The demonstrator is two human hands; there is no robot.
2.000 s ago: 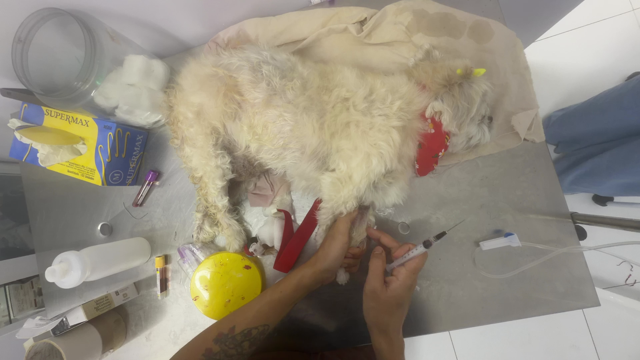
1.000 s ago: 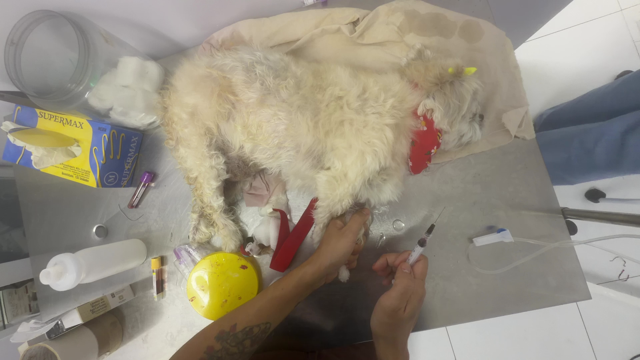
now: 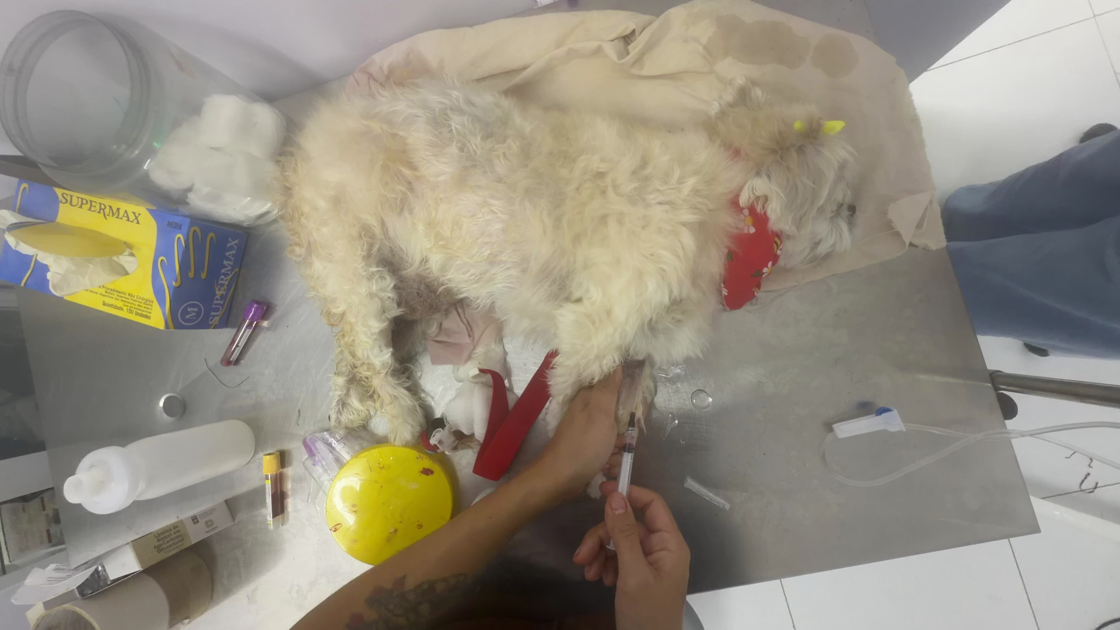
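Note:
A curly cream-coloured dog (image 3: pixel 525 210) lies on its side, wearing a red patterned bandana (image 3: pixel 750 254). My left hand (image 3: pixel 588 433) is closed around one of its front legs, the paw partly hidden. My right hand (image 3: pixel 639 538) holds a small syringe (image 3: pixel 625 468) between thumb and fingers. The needle end points up at the shaved part of that leg; whether it touches the skin cannot be told. A red strap (image 3: pixel 516 429) lies beside my left wrist.
A yellow lid (image 3: pixel 391 503), white bottle (image 3: pixel 166 464), capped blood tubes (image 3: pixel 244 332), glove box (image 3: pixel 122 254) and clear jar of cotton (image 3: pixel 79 96) stand left. An IV line (image 3: pixel 936 455) and a clear needle cap (image 3: pixel 707 493) lie right. A person's blue trousers (image 3: pixel 1041 245) show beyond the metal table (image 3: pixel 840 359).
My right hand with the syringe has moved left to the held leg. The syringe, tilted to the right earlier, now points nearly straight up the view. My left hand stays on the leg.

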